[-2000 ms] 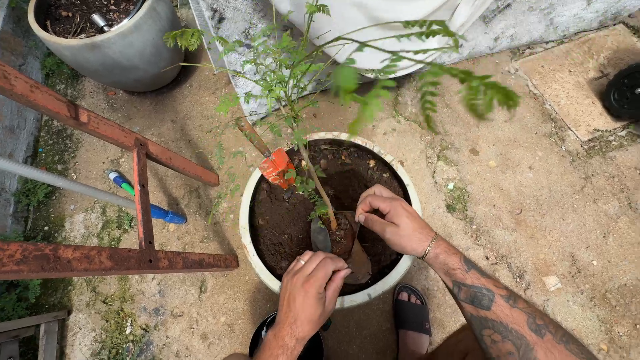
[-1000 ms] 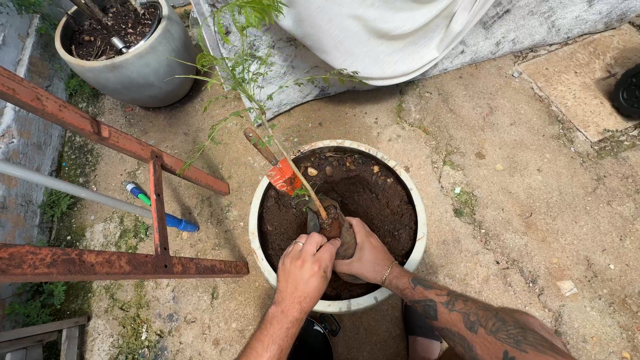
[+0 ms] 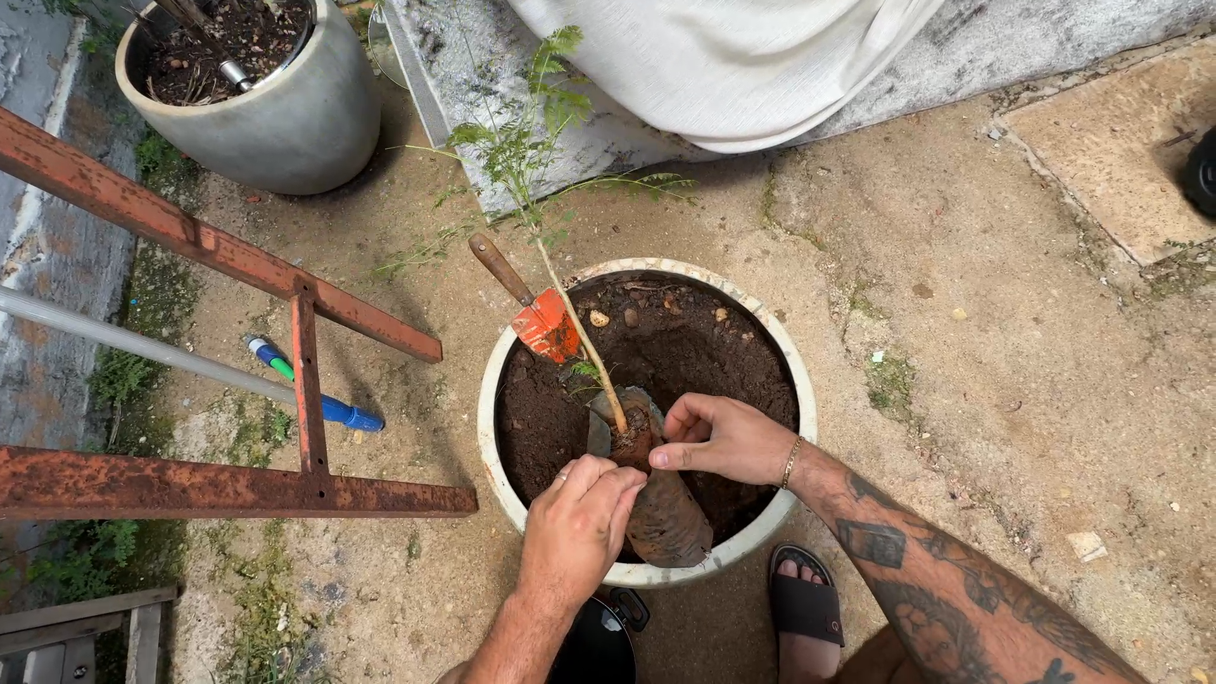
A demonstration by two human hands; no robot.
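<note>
A sapling (image 3: 579,328) with feathery green leaves leans up and left from its root ball, which is wrapped in a dark plastic nursery bag (image 3: 668,522). The bag lies tilted on dark soil (image 3: 541,418) inside a round pale planter (image 3: 803,380). My left hand (image 3: 579,522) pinches the bag's near left edge, its fingertips closed. At the right of the stem's base, my right hand (image 3: 727,442) has thumb and forefinger parted by the bag's rim; whether it touches the plastic is unclear. An orange hand trowel (image 3: 548,326) with a wooden handle rests at the planter's back left.
A rusty metal frame (image 3: 309,380), a grey pole (image 3: 142,344) and a blue-green hose fitting (image 3: 351,415) are at left. A grey planter (image 3: 275,133) stands back left, a white cloth (image 3: 741,76) hangs behind. Below are a black pot (image 3: 598,646) and my sandalled foot (image 3: 806,608).
The right hand has come off the bag's side to the right of the stem's base, its fingers parting. More of the bag's side now shows.
</note>
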